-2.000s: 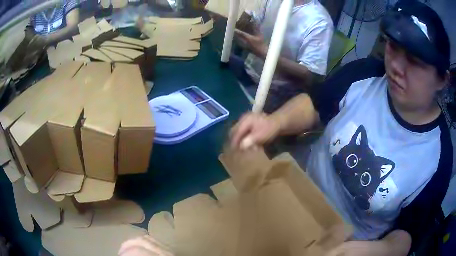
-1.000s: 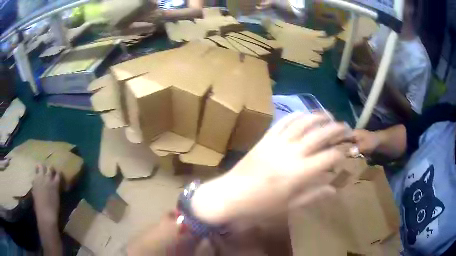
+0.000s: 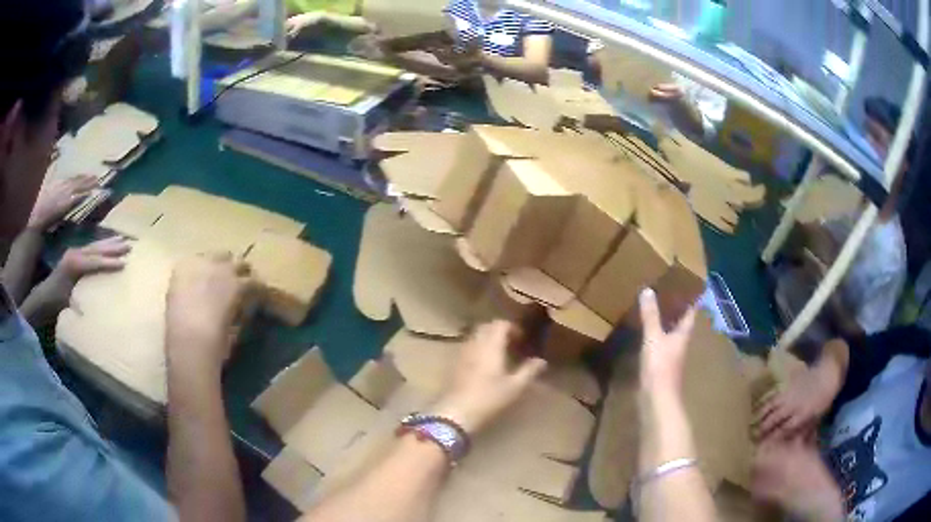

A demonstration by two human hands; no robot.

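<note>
A bundle of folded brown box blanks with raised walls (image 3: pixel 556 219) sits among flat blanks in the middle of the table. My left hand (image 3: pixel 492 375), with a beaded bracelet, is low at the bundle's near side; its fingers are bent near the front flaps, and whether they grip anything is unclear. My right hand (image 3: pixel 666 342), with a bangle, is upright with fingers apart at the bundle's right front side and holds nothing visible. Flat die-cut blanks (image 3: pixel 521 449) lie under and between my forearms.
At left a person's hands (image 3: pixel 204 296) rest on a stack of blanks (image 3: pixel 117 326). A grey-edged box or instrument (image 3: pixel 316 102) stands behind. At right another person's hands (image 3: pixel 801 403) are beside my right arm. A white scale (image 3: pixel 725 304) is partly hidden. White uprights (image 3: pixel 858 250) rise at right.
The view has swung left, so the bundle sits further right than the earliest frame showed it. My left hand has drawn back from the right-hand person's hands; my right hand now shows at the bundle.
</note>
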